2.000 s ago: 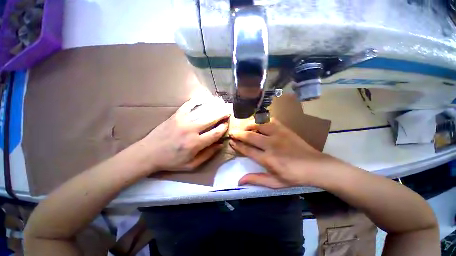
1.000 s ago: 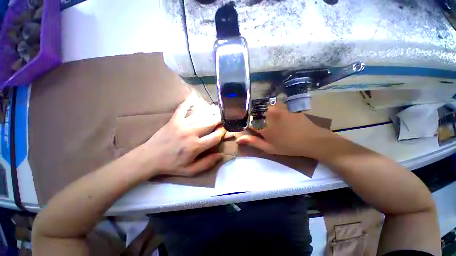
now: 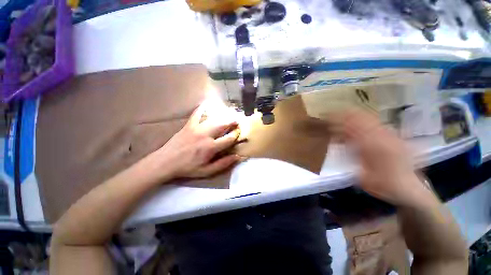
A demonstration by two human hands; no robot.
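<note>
A large brown garment panel lies across the white table and under the head of the sewing machine. My left hand lies flat on the panel just left of the lit needle area, fingertips near a small dark slit or edge in the cloth. The presser foot area is washed out by light and partly hidden behind the shiny metal guard. My right hand is blurred, off the panel to the right, over the table's front part; whether it holds anything cannot be told.
A purple basket with small pieces stands at the upper left. A whitish scrap lies right of the machine. Brown pieces with stitched rectangles hang below the table edge at right. A yellow-orange ring sits on the machine head.
My right hand has left the cloth by the needle and moved right. My left hand stays on the panel. The view has shifted, showing more of the machine's top.
</note>
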